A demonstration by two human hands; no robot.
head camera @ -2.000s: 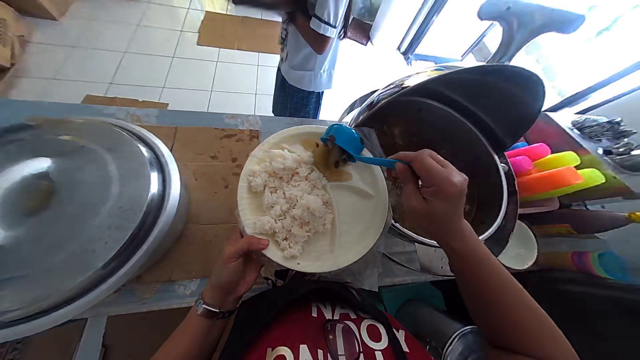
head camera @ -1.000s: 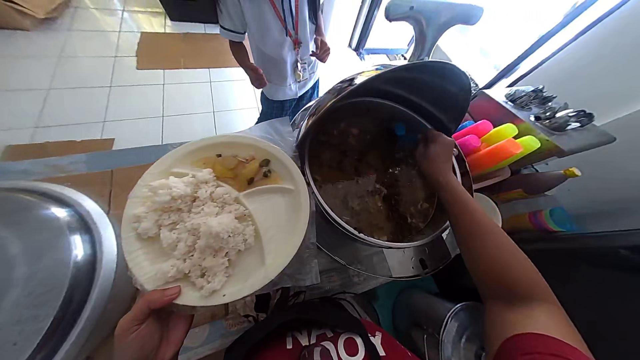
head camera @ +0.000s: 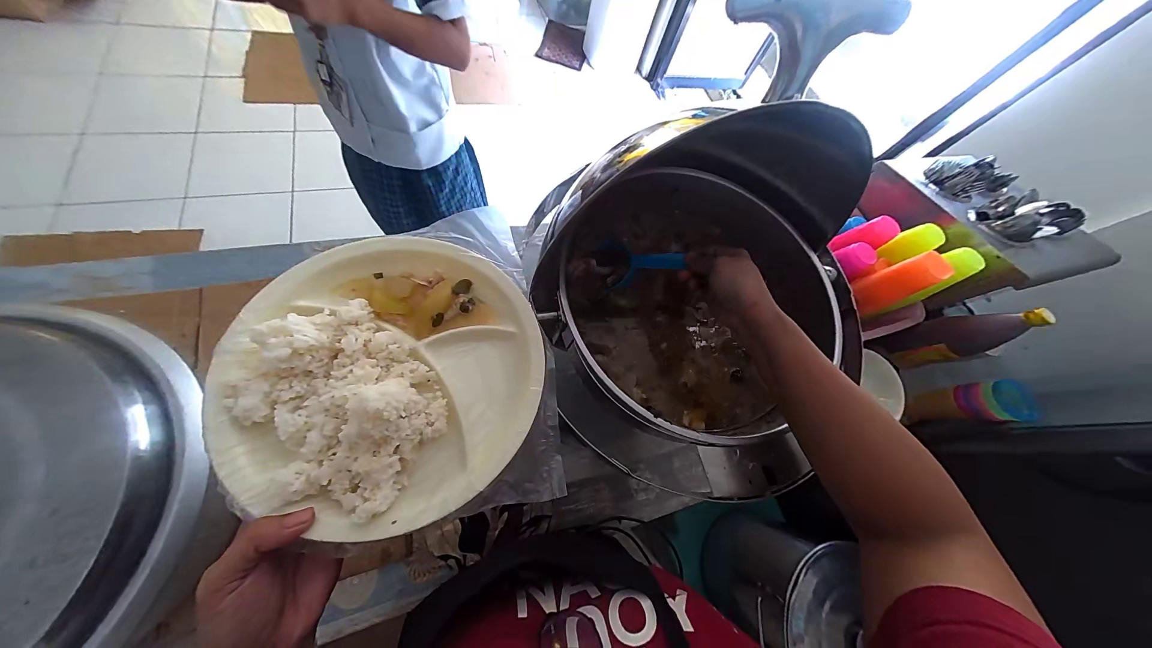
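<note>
My left hand (head camera: 270, 576) holds a cream divided plate (head camera: 495, 405) by its near left rim, thumb on top. White rice (head camera: 346, 405) fills the plate's large section, and a stew with pale vegetable pieces (head camera: 418, 301) lies in the upper small section; the right section holds no food. Inside the big metal pot (head camera: 594, 360) to the right, my right hand (head camera: 733, 274) grips the handle of a blue plastic ladle (head camera: 652, 261). The ladle's bowl is at the pot's left inner side, over dark stew with broth (head camera: 693, 360).
A large metal lid (head camera: 72, 468) lies at the left. The pot's raised lid (head camera: 783, 162) stands behind it. Bright plastic cups (head camera: 900, 279), metal spoons (head camera: 1035, 216) and a bottle (head camera: 972, 335) are at the right. A person (head camera: 396, 90) stands across the counter (head camera: 234, 261).
The ladle was over the plate two seconds ago, then my right hand reached into the pot. Now the ladle shows at the pot's left. The plate has moved left from its first position.
</note>
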